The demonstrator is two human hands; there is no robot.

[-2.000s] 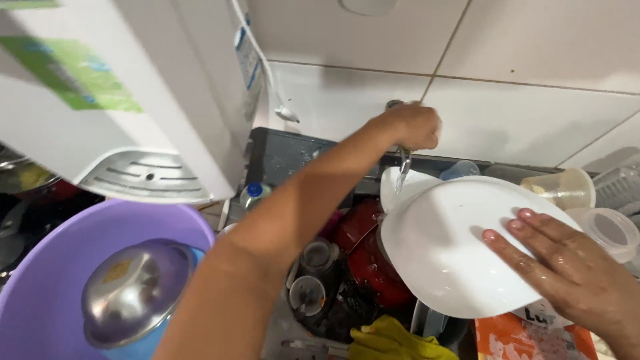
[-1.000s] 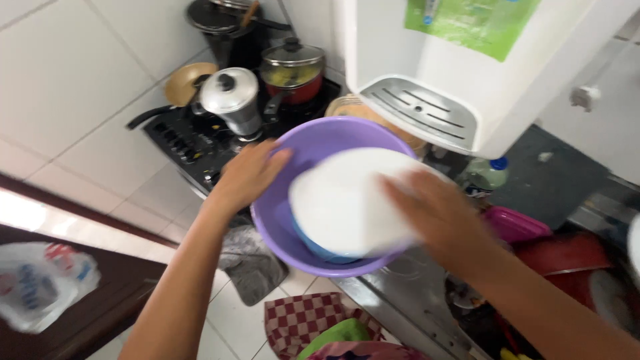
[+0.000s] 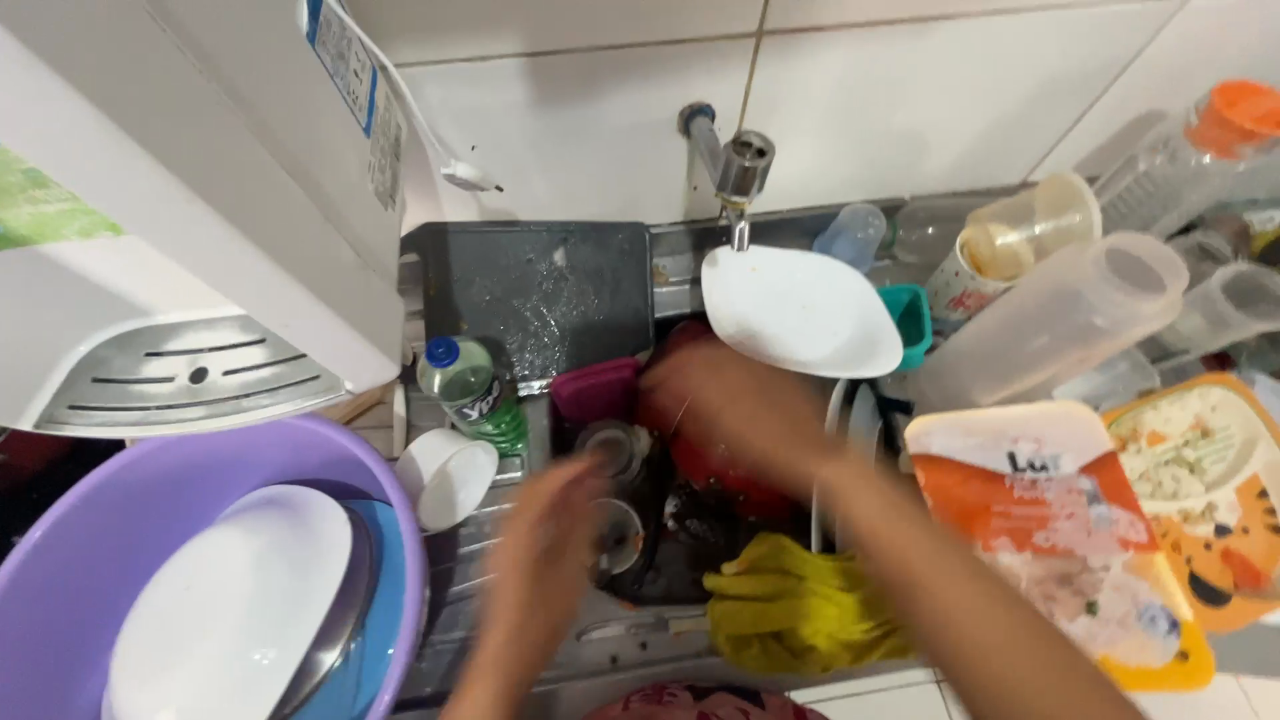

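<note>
My left hand [image 3: 560, 530], blurred, is over the left edge of the sink beside some cups [image 3: 615, 535]. My right hand [image 3: 720, 405], also blurred, reaches over a red pan [image 3: 725, 465] in the sink, near a magenta plastic item [image 3: 597, 390]. What either hand touches is unclear. A white oval dish [image 3: 800, 310] rests below the faucet [image 3: 746, 170]. At the left, a purple basin [image 3: 400, 560] holds a white plate [image 3: 235, 600], a metal bowl and a blue item [image 3: 375, 600].
A dish soap bottle [image 3: 475, 395] and white cups [image 3: 445, 480] stand left of the sink, near a dark board [image 3: 540, 290]. Yellow gloves [image 3: 800, 610] lie at the front edge. Plastic containers [image 3: 1050, 320] and food trays [image 3: 1050, 530] crowd the right. A white dispenser [image 3: 220, 180] stands upper left.
The white plate, under my right hand by the faucet two seconds ago, was over the purple basin one second ago and lies in it now. Both hands have moved from the basin to the sink.
</note>
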